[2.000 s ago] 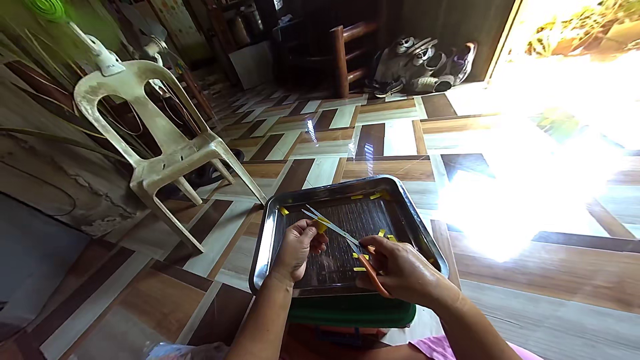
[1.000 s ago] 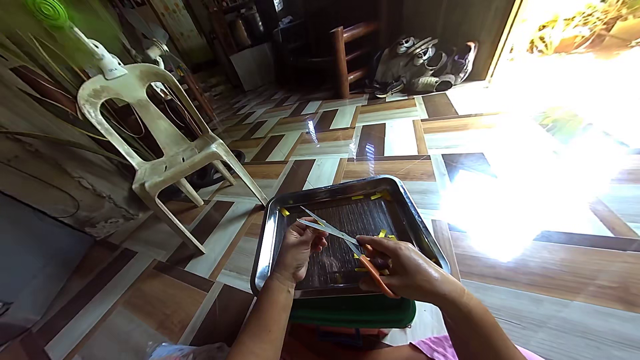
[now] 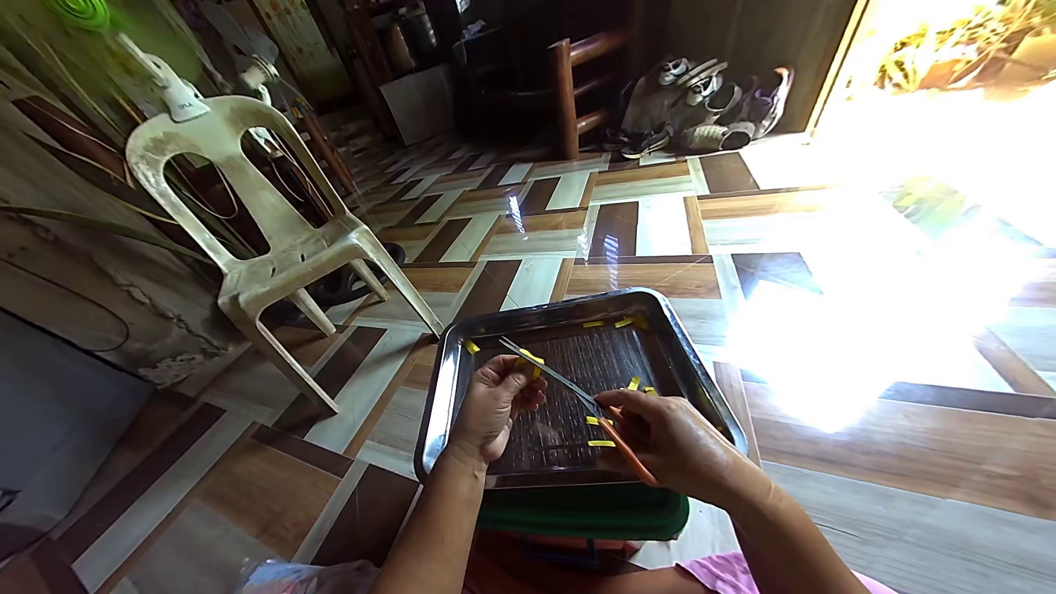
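Observation:
My right hand point(image 3: 681, 441) grips the orange handles of a pair of scissors point(image 3: 624, 452), whose metal blades point up and left over a metal tray point(image 3: 437, 396). At the blades, my left hand point(image 3: 495, 404) pinches a small yellow strip point(image 3: 532, 360) between thumb and fingers. The blades lie close together across the strip; whether they cut into it I cannot tell. Several short yellow pieces point(image 3: 601, 444) lie in the tray, some at its far edge and some beside my right hand. The tray rests on a green object point(image 3: 577, 513) in front of me.
A worn white plastic chair point(image 3: 285, 260) stands at the left, with a white device on its back. Shoes point(image 3: 709, 107) are piled by the doorway beside a wooden chair point(image 3: 568, 99). A plastic bag point(image 3: 305, 577) is at the lower left. Bright sunlight falls on the patterned floor at the right.
The scissor blades, spread apart a second ago, are now nearly together. The yellow strip shows more clearly at my left fingers. Both hands stay over the tray.

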